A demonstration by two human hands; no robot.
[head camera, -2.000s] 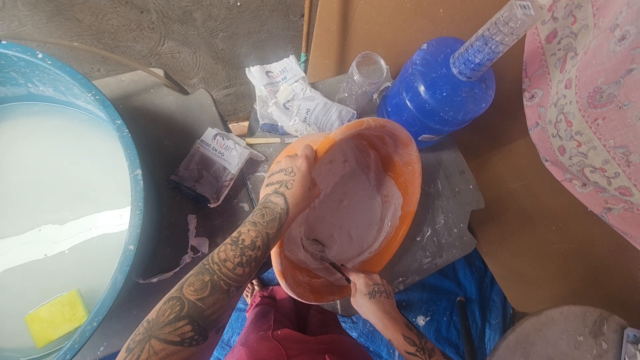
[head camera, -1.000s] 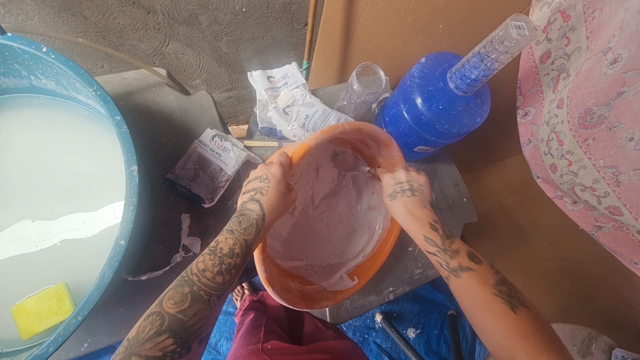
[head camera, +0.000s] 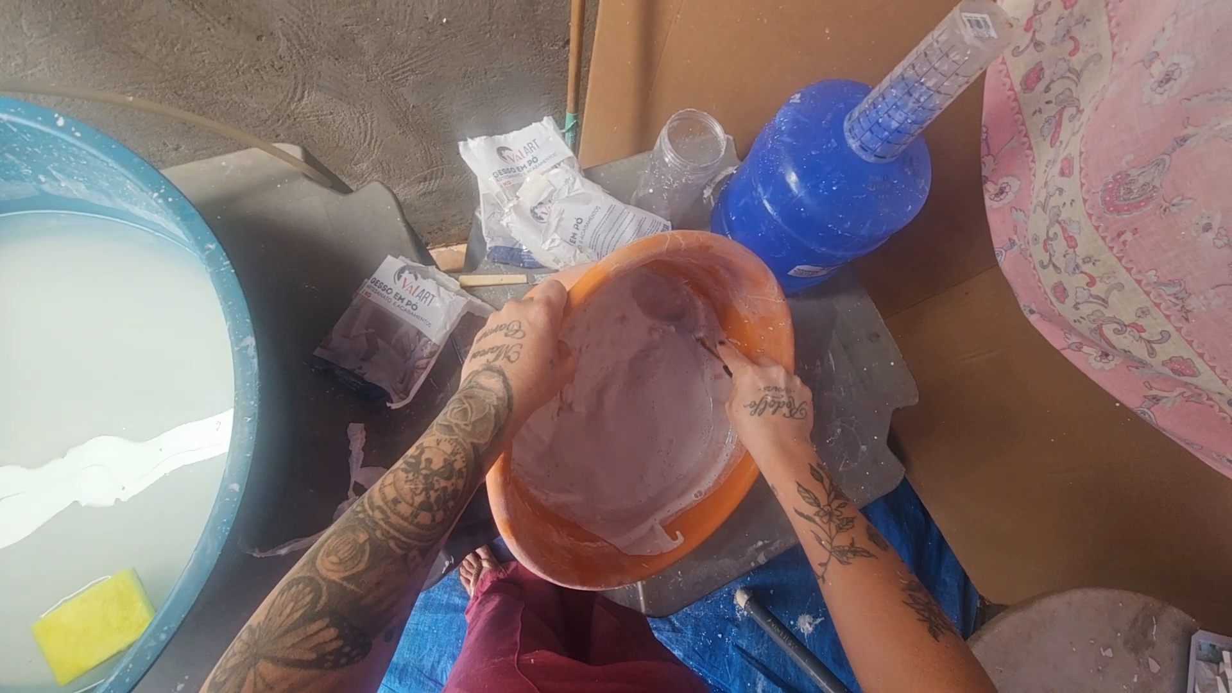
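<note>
An orange plastic basin (head camera: 760, 298) stands tilted on a grey surface in front of me, with wet pinkish plaster mix (head camera: 626, 423) inside. My left hand (head camera: 520, 342) grips its left rim. Inside the right part of the basin, my right hand (head camera: 767, 395) is closed on the dark handle of a utensil (head camera: 714, 354), whose head is sunk in the mix and hidden. Behind the basin lie crumpled plaster powder bags (head camera: 587, 221), and another opened plaster bag (head camera: 399, 322) lies to its left.
At the left is a large blue tub (head camera: 245, 385) of cloudy water with a yellow sponge (head camera: 93, 626). A blue water jug (head camera: 818, 183) and a clear plastic jar (head camera: 683, 159) stand behind the basin. Patterned pink cloth (head camera: 1126, 192) hangs at right; a dark rod (head camera: 789, 640) lies on blue tarp.
My right hand, low in the basin two seconds ago, moved up to the right rim and is now inside it with the utensil. My left hand stays at the left rim.
</note>
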